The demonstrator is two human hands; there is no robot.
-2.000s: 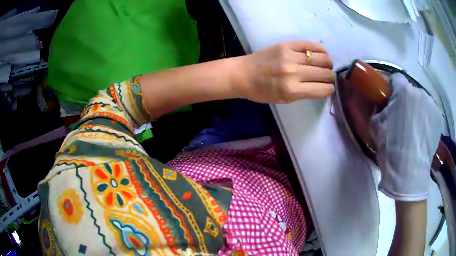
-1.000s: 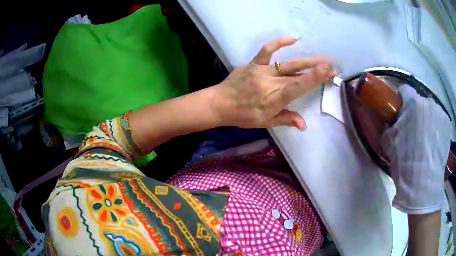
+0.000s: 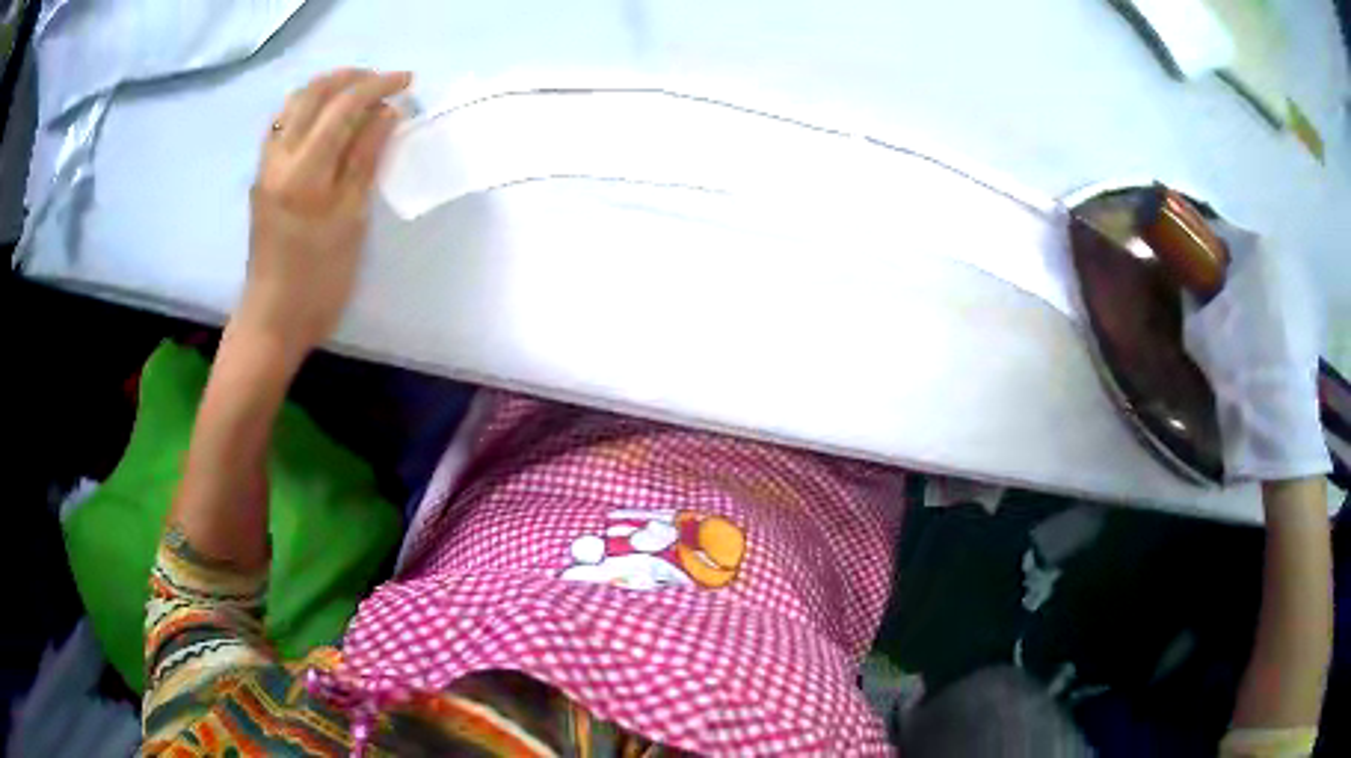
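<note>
A long curved white band (image 3: pixel 637 136) lies on the white padded table (image 3: pixel 593 311) in front of me. Its right end meets the iron (image 3: pixel 1141 319), which stands flat at the table's right side. My right hand (image 3: pixel 1259 356), in a white glove, is closed on the iron's brown handle. My bare left hand (image 3: pixel 319 178) is at the band's left end, with thumb and fingertips close to its upper corner. Whether the fingers pinch the band or only rest by it is hard to tell.
Folded white fabric (image 3: pixel 134 59) lies at the table's far left. White pieces (image 3: pixel 1185 33) lie at the far right. A green cloth (image 3: pixel 222 518) hangs below the table's left edge. Pale scraps (image 3: pixel 1059 548) show in the dark area below the right edge.
The view has swung left, showing the band's length. My left hand has moved from beside the iron to the band's left end. My right hand still holds the iron.
</note>
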